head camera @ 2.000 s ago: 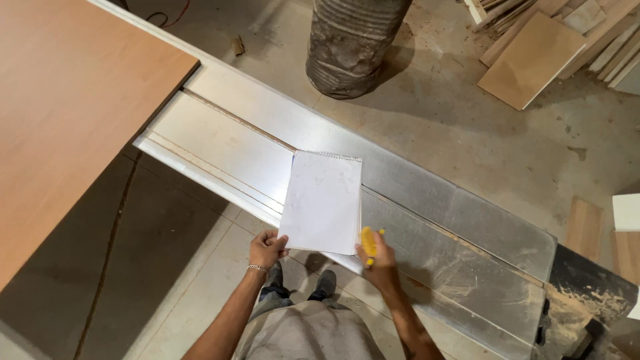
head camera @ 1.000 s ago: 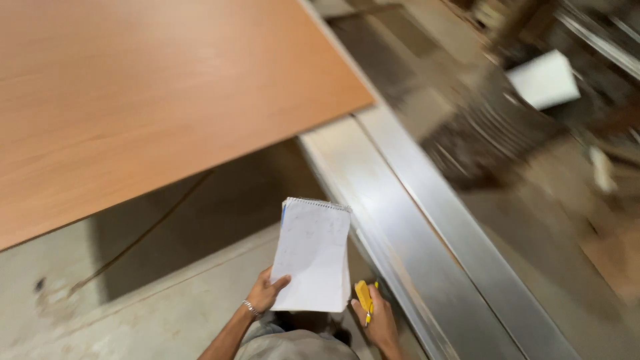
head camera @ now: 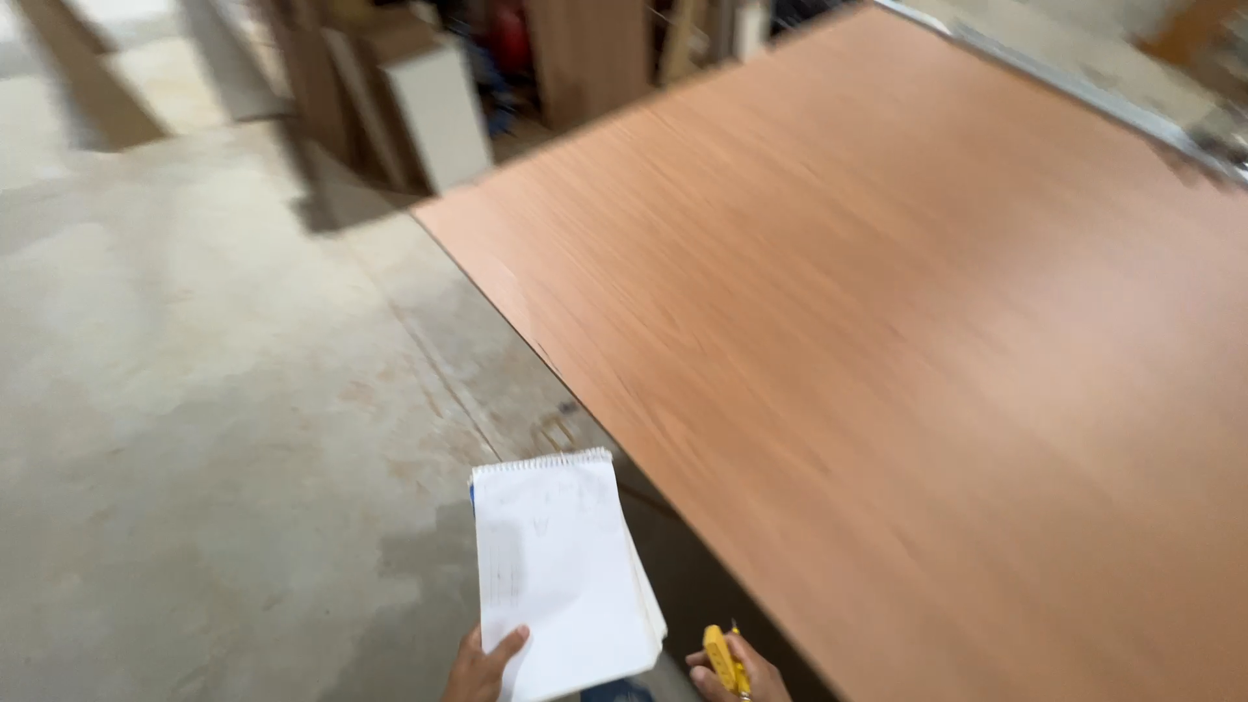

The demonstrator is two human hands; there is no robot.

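Observation:
My left hand grips the lower left edge of a spiral-bound notepad, its thumb on the white page, which bears faint marks. The coil runs along the top. To the right of the pad, my right hand is closed around a yellow tool, perhaps a tape measure or a knife; its kind cannot be told. A second thin yellow thing, maybe a pencil, shows between the fingers. Both hands are partly cut off by the bottom edge of the view. A large wood-grain panel lies just beyond them.
The panel's long edge runs diagonally past my right hand. Concrete floor spreads at the left. Upright boards and a white panel stand behind the wood-grain panel. A metal rail borders its far right side.
The view has swung far to the left, from the metal sliding table to the large panel and the floor. Both hands still hold their things; the right hand no longer touches or nears the pad's edge closely.

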